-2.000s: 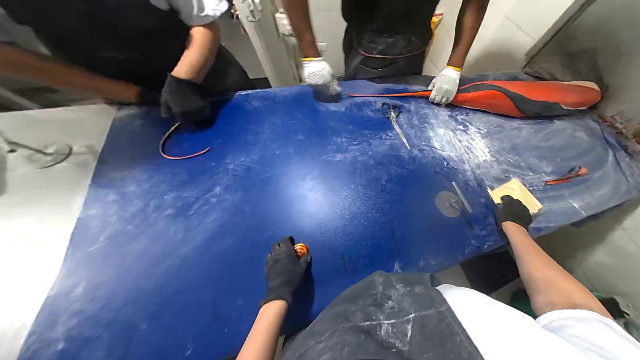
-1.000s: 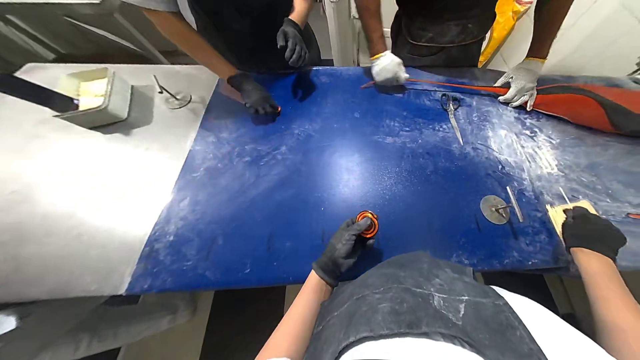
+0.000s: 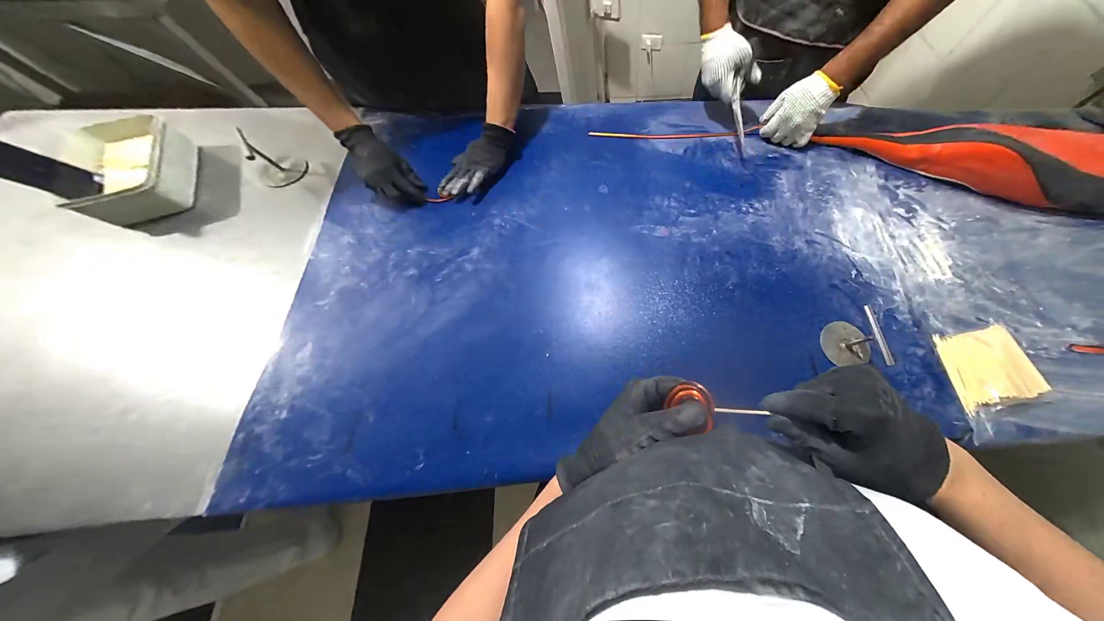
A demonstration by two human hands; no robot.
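Observation:
My left hand (image 3: 634,424), in a black glove, holds a coiled orange and dark spiral (image 3: 690,404) at the table's near edge. Its glossy coil looks like candy. My right hand (image 3: 858,423), gloved in black too, pinches a thin wooden stick (image 3: 742,411) whose other end meets the coil's right side. A bundle of wooden sticks (image 3: 992,366) lies to the right of my right hand. Just beyond that hand are a round metal disc with a handle (image 3: 845,343) and a short metal bar (image 3: 879,335).
Across the blue table mat (image 3: 483,328), a co-worker's black-gloved hands (image 3: 431,172) press a thin red strand. Another co-worker's white-gloved hands (image 3: 763,90) hold scissors (image 3: 738,121) at an orange rope drawn from a large orange and black mass (image 3: 975,159). A bin (image 3: 177,177) stands at left.
My right hand has left the stick bundle and come beside my left hand with one stick. The scissors, earlier lying on the mat, are now in a co-worker's white-gloved hand. The view has shifted.

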